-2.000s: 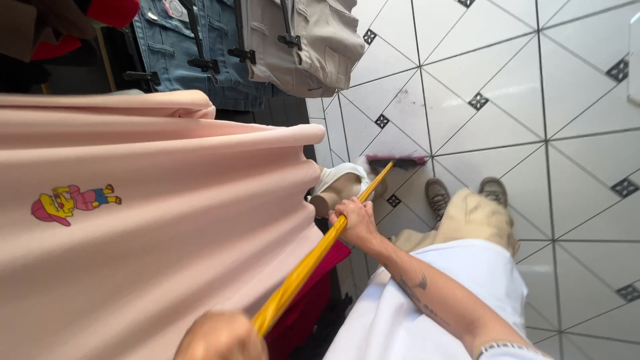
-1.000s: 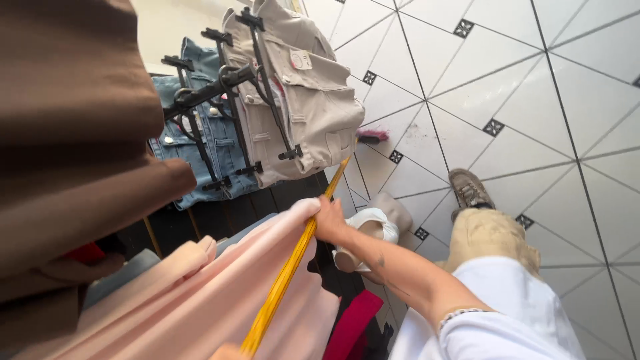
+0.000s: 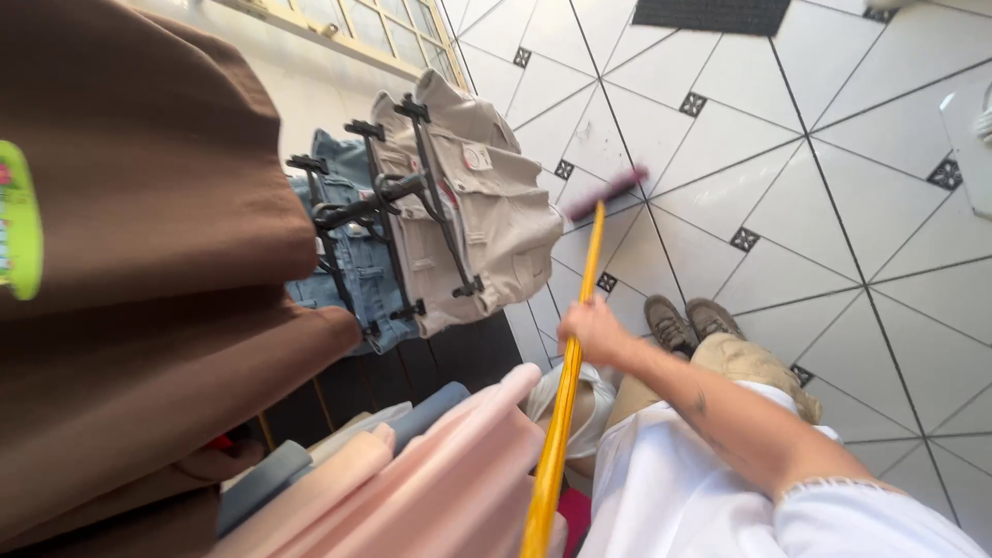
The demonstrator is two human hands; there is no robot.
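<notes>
My right hand (image 3: 595,332) is closed around the yellow handle (image 3: 559,434) of a broom, a little above my shoes. The handle runs from the bottom edge up to the broom's dark pink and black head (image 3: 608,194), which lies on the white tiled floor (image 3: 728,178) and is slightly blurred. Small bits of debris (image 3: 587,130) lie on the tiles beyond the head. My left hand is out of the picture; the lower end of the handle passes beyond the bottom edge.
Beige trousers (image 3: 496,209) and blue jeans (image 3: 364,256) hang on black clip hangers at centre left. Brown garments (image 3: 155,170) fill the left, and pink garments (image 3: 457,473) hang near the bottom. A white-clothed mannequin part (image 3: 593,403) stands beside the handle. A dark mat (image 3: 713,14) lies at the top.
The broom head has moved away from the rack, over the tiles. My left hand, on the handle two seconds ago, has left the view. The view has shifted strongly.
</notes>
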